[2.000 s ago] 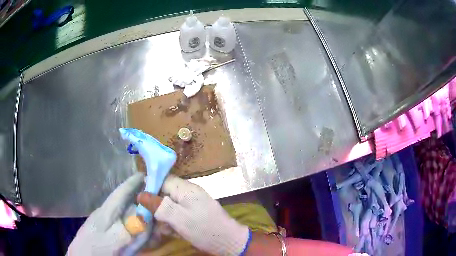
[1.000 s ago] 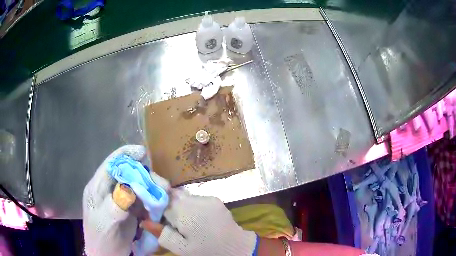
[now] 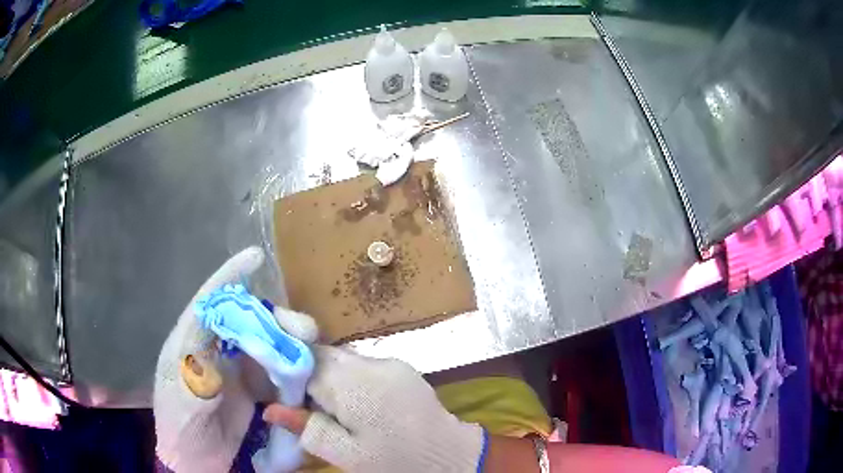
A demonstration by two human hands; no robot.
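Note:
A light-blue moulded limb part (image 3: 280, 356) lies between my two gloved hands at the lower left, its flared end up and marked with dark blue. My left hand (image 3: 199, 397), in a white knit glove with a tan-orange patch on the thumb, is around the part's left side. My right hand (image 3: 379, 406), in a white glove with a blue cuff edge, holds the part from the right, a bare fingertip against its lower length. The part's lower end is partly hidden by the hands. No brush can be made out in the right fingertips.
Splattered cardboard (image 3: 314, 245) with a small round cup (image 3: 380, 253) lies on the metal bench (image 3: 166, 231). Behind it are a crumpled white rag (image 3: 393, 159), a thin stick (image 3: 445, 123) and two squeeze bottles (image 3: 389, 69). A crate (image 3: 793, 369) of light-blue parts is at right.
Since the first frame, the part has come lower, between both hands, and my left hand has risen around its upper end. Since the second, the left fingers have opened out and the flared end faces up more.

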